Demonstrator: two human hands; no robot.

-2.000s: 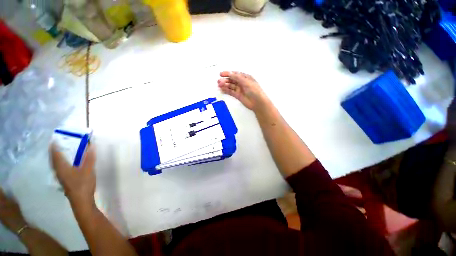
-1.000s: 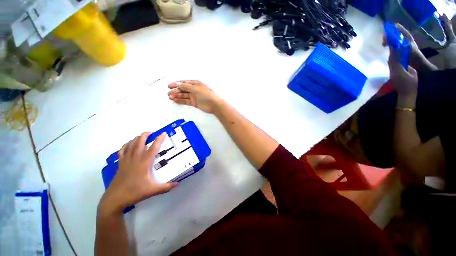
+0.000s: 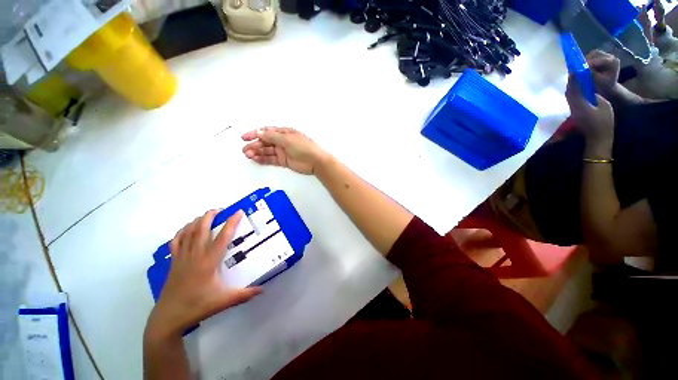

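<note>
A pile of white-and-blue retail boxes (image 3: 260, 249) lies flat on the white table in front of me, with blue flaps around it and a black cable picture on top. My left hand (image 3: 197, 271) rests on the left part of the pile, fingers spread, and covers part of it; whether it grips a box cannot be told. My right hand (image 3: 279, 150) is above the table behind the pile, palm turned up, fingers loosely curled, holding nothing. A single white-and-blue box (image 3: 46, 345) lies at the lower left, cut off by the edge.
A stack of blue trays (image 3: 479, 120) stands to the right, with a black cable heap (image 3: 442, 37) behind it. A yellow container (image 3: 137, 70) with printed sheets is at the back left. Rubber bands (image 3: 16, 191) lie at the left. A neighbour's hands (image 3: 591, 104) hold a blue tray at the right.
My left hand has come from the far left, where it held a box, onto the pile. A box now lies at the lower left. The view has turned to the right.
</note>
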